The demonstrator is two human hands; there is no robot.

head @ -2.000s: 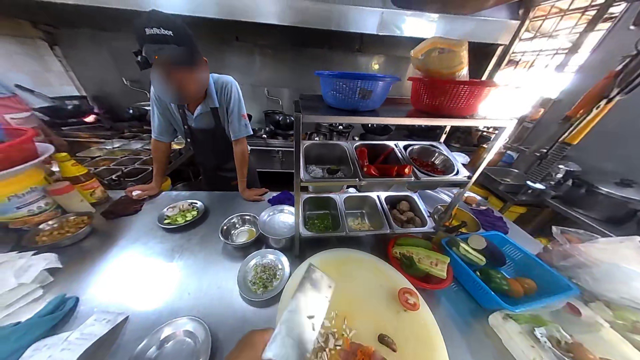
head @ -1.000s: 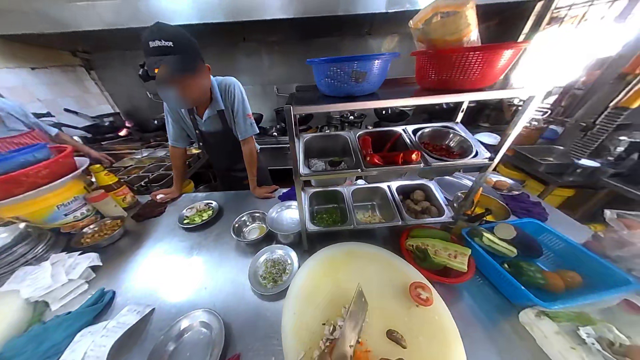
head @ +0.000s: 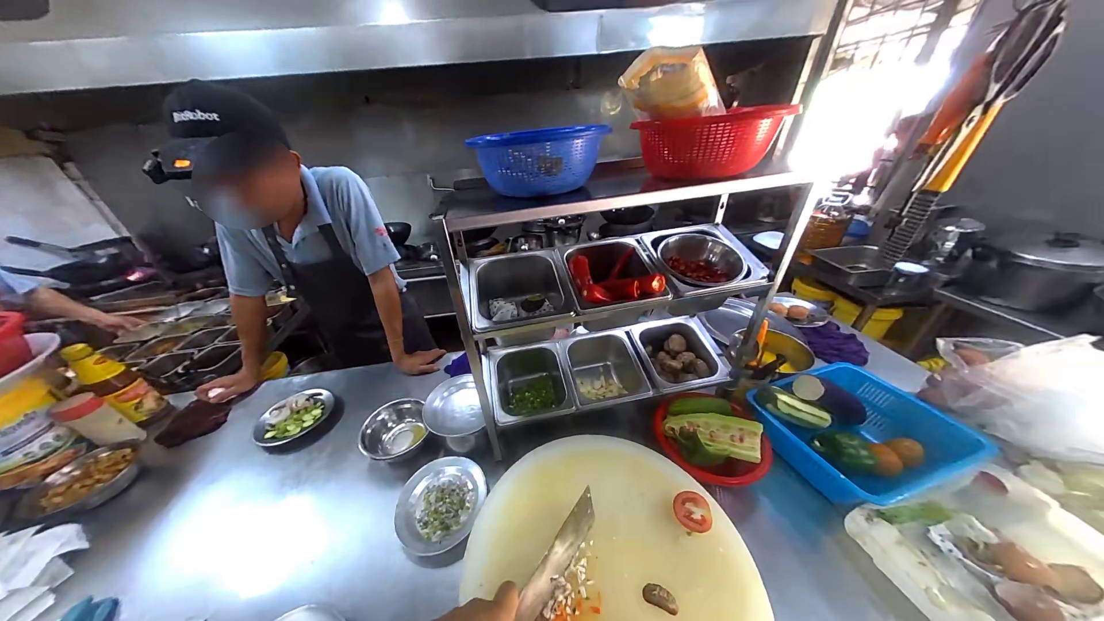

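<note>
My left hand (head: pixel 485 604) shows only in part at the bottom edge, its fingers against the near left side of a kitchen knife's broad blade (head: pixel 565 543); whether they grip it cannot be told. The knife's handle and my right hand are out of view. The blade points up and away over a round, pale cutting board (head: pixel 638 483). Finely chopped pale and orange bits (head: pixel 573 591) lie along its right side. A tomato slice (head: pixel 693 511) and a small brown piece of food (head: pixel 660 598) rest on the board's right part.
Left of the board stands a metal plate of chopped greens (head: pixel 445 506). A steel rack (head: pixel 483 345) with food pans rises behind. On the right are a red basket (head: pixel 716 474) and a blue basket (head: pixel 871 496) of vegetables. A person (head: pixel 297 224) leans on the counter opposite.
The knife was raised off the board two seconds ago; one second ago it was low over the chopped bits. My left hand, unseen one second ago, shows at the bottom edge now.
</note>
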